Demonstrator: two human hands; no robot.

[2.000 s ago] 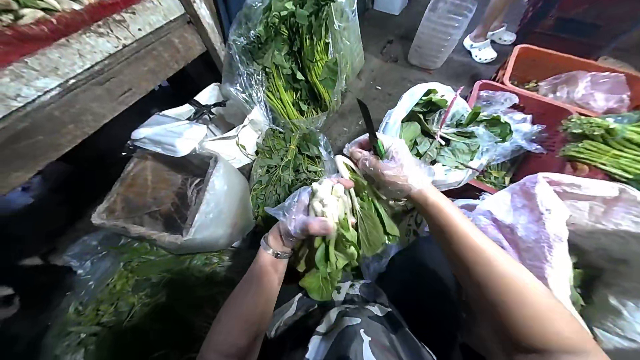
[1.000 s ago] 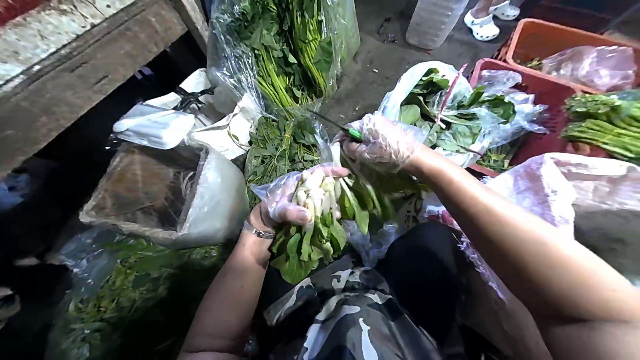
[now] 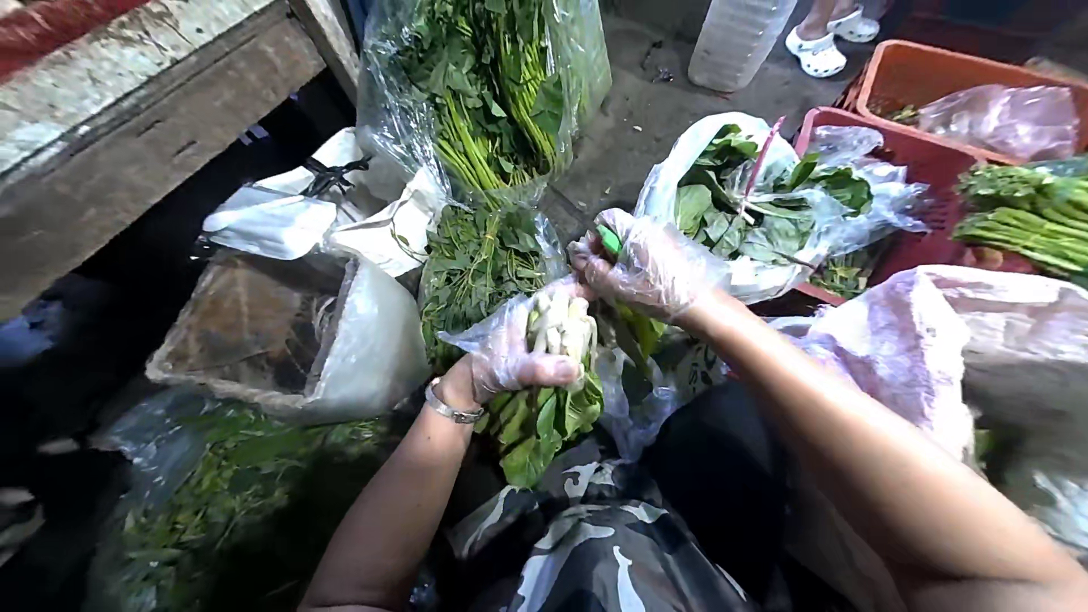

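Observation:
My left hand (image 3: 518,344), in a clear plastic glove, grips a bunch of leafy greens with white stems (image 3: 563,327); the stem ends point up and the leaves hang below. Close above and to the right, my gloved right hand (image 3: 650,259) is closed around the green handle of a knife (image 3: 609,240). Its dark blade (image 3: 568,208) points up and to the left, blurred against the floor. Some leaves (image 3: 642,327) show below my right hand; whether its fingers also hold them cannot be told. Bagged leafy greens (image 3: 484,255) lie just beyond my left hand.
A wooden table (image 3: 153,127) stands at upper left, above an open foam box (image 3: 374,340). Tall bagged greens (image 3: 501,93), a white bag of leaves (image 3: 680,178), a red crate (image 3: 922,187) and an orange crate (image 3: 935,68) surround me. A person's white clogs (image 3: 816,53) are at the top.
The leafy stalk that was apart from the bunch under my right hand now hangs mostly hidden behind my hands. The knife has swung from upright to pointing up and left.

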